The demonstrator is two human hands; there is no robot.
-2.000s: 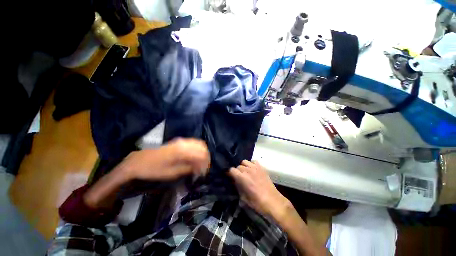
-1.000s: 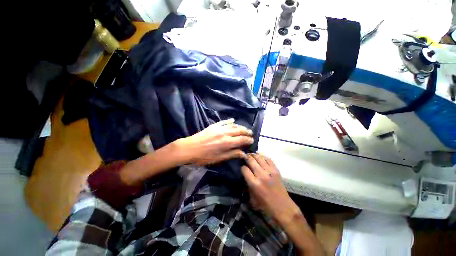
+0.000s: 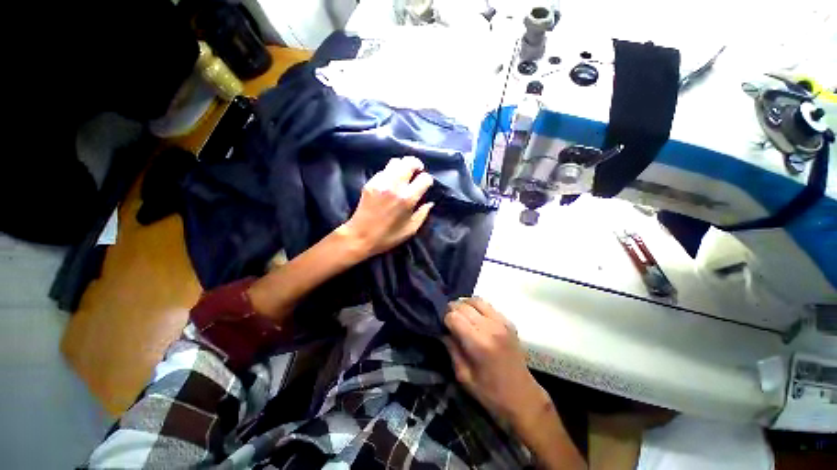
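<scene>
The navy garment (image 3: pixel 321 138) lies heaped left of the needle area, over the machine bed, the wooden table and down to my lap. My left hand (image 3: pixel 393 207) pinches a fold of it a little left of the presser foot (image 3: pixel 494 200). My right hand (image 3: pixel 480 335) holds the cloth's lower edge at the front of the machine bed. A dark folded edge runs from my left fingers to the foot. The needle tip is too small to make out.
The white and blue machine head (image 3: pixel 587 128) stands right of the cloth, with a black fabric band (image 3: pixel 640 115) over it. Red thread snips (image 3: pixel 647 264) lie on the bed. A smartphone (image 3: pixel 227 128) and a yellowish object (image 3: pixel 218 73) are on the table at upper left.
My left hand has moved from beside my right hand up and away toward the foot, lifting a fold. My right hand has moved slightly down. The view has shifted a little.
</scene>
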